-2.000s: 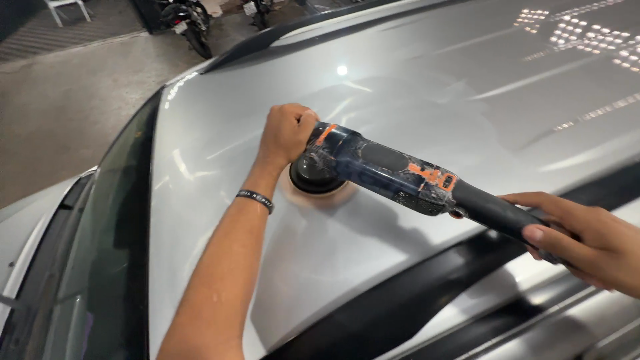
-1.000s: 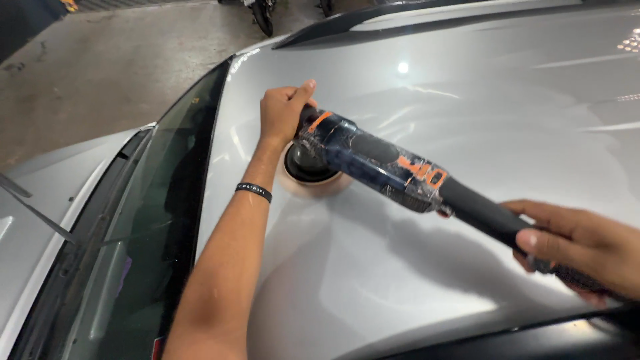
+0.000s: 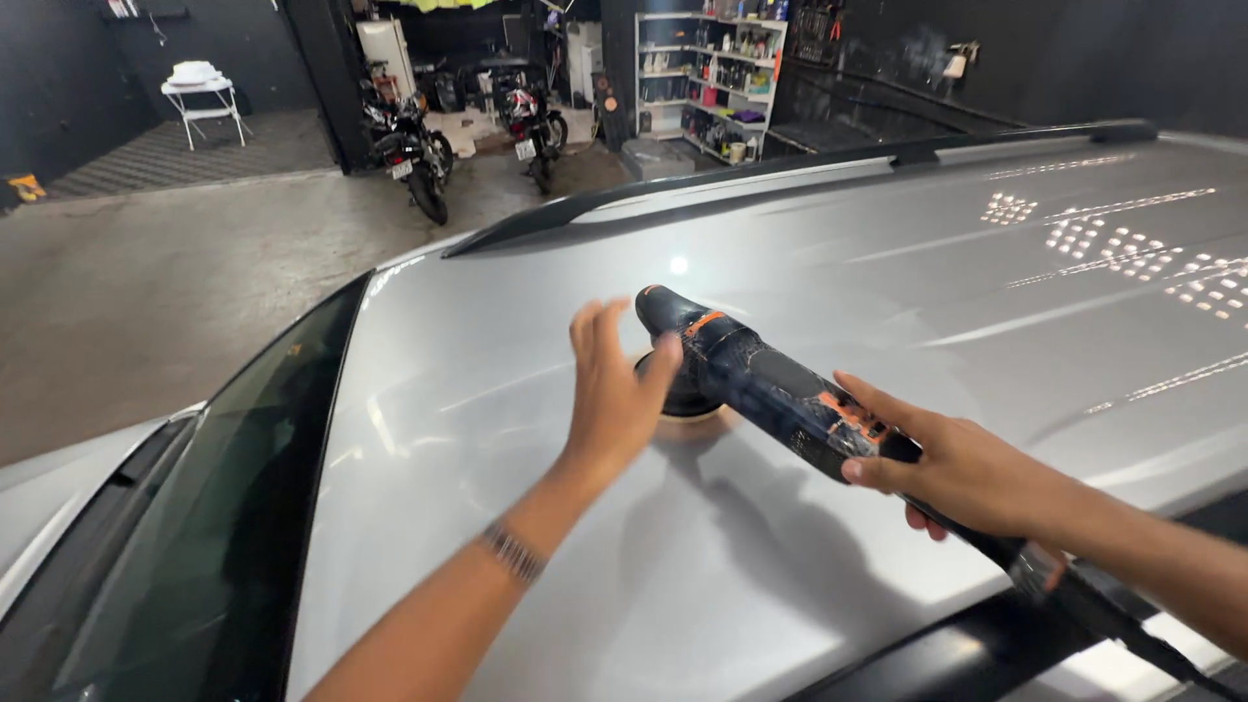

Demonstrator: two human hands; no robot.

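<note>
A black rotary polisher [image 3: 780, 390] with worn orange markings lies slantwise over the silver roof of a car [image 3: 468, 390]. Its round pad [image 3: 694, 421] is low against the roof under the tool's head. My right hand [image 3: 936, 458] grips the polisher's body where it meets the rear handle. Beside the tool's head is my left hand [image 3: 619, 375], fingers raised and spread, thumb in front of the head; whether the thumb touches it I cannot tell. A dark band circles my left wrist.
The windshield [image 3: 224, 439] lies left of the roof, and a black roof rail [image 3: 517, 229] runs along the far edge. A power cord [image 3: 1160, 653] trails at lower right. Beyond stand two motorcycles [image 3: 414, 156] [image 3: 534, 132], a shelf of bottles [image 3: 717, 83] and a white folding stool [image 3: 203, 97].
My left hand has come off the polisher's head, its fingers now spread. My right hand has shifted forward from the rear handle to the tool's body. The view has tilted up.
</note>
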